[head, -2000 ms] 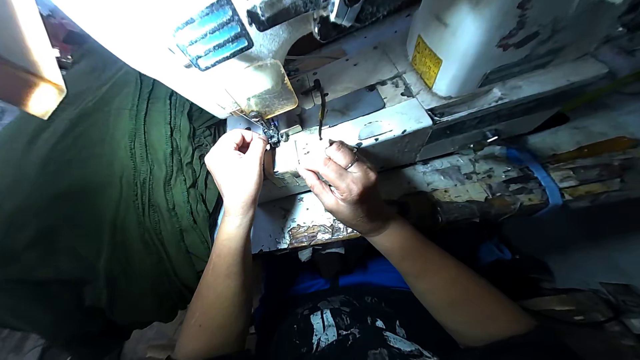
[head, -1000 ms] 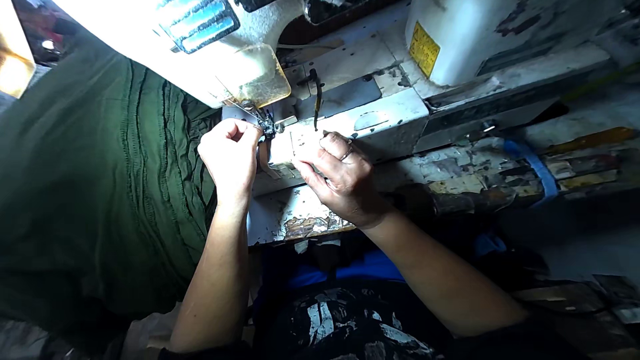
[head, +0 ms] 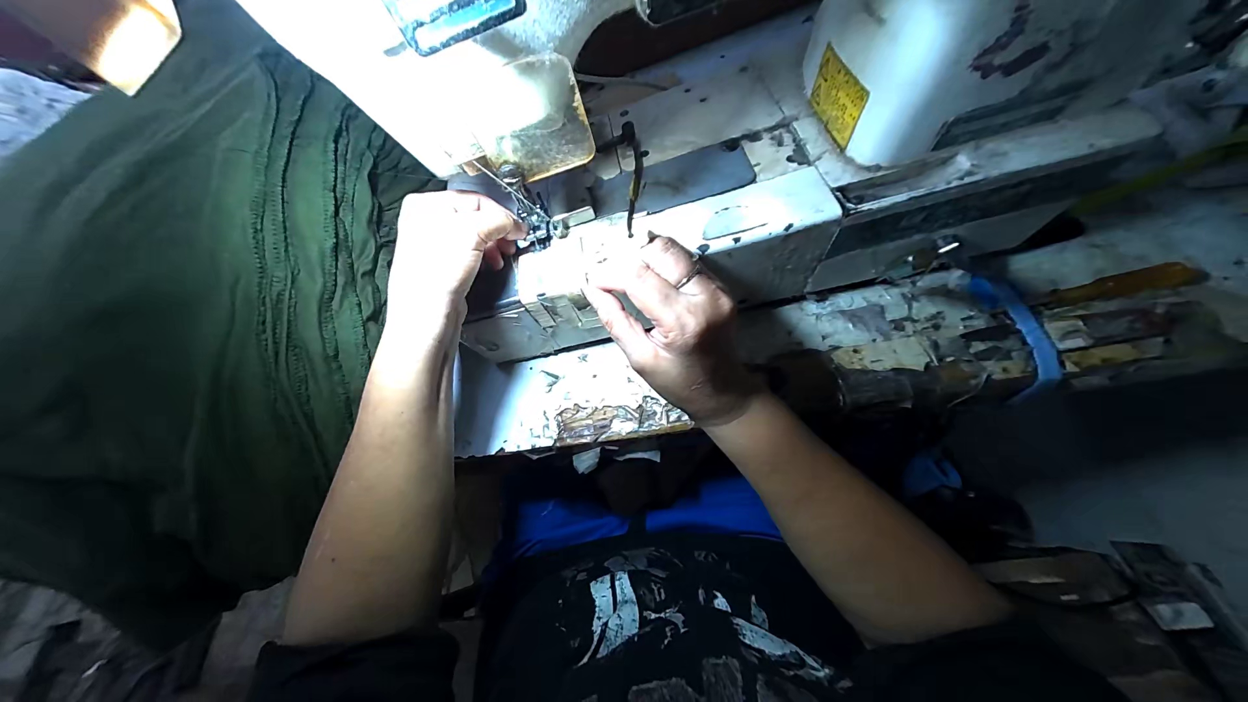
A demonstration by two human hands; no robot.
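At the needle area of a white industrial sewing machine [head: 673,107], my left hand [head: 453,234] has its fingertips pinched beside the metal presser foot [head: 534,229]. Whether a thread lies between those fingertips is too small to tell. My right hand [head: 673,317] hovers over the front edge of the machine bed [head: 770,219], thumb and index finger nearly together; any thread in them cannot be made out. A yellowed clear plastic guard [head: 541,117] sits above the foot. Gathered green fabric [head: 195,322] drapes at the left, close to my left hand and forearm.
A thin dark upright lever [head: 636,185] stands just behind my right hand. The worn table edge [head: 624,414] runs in front of the bed. To the right, blue tape [head: 1024,331] wraps the edge, near an orange-brown tool or strip [head: 1126,283]. A lit panel [head: 127,44] is at upper left.
Both hands stay close to the needle area, with only small shifts of the fingers. The view has shifted a little.
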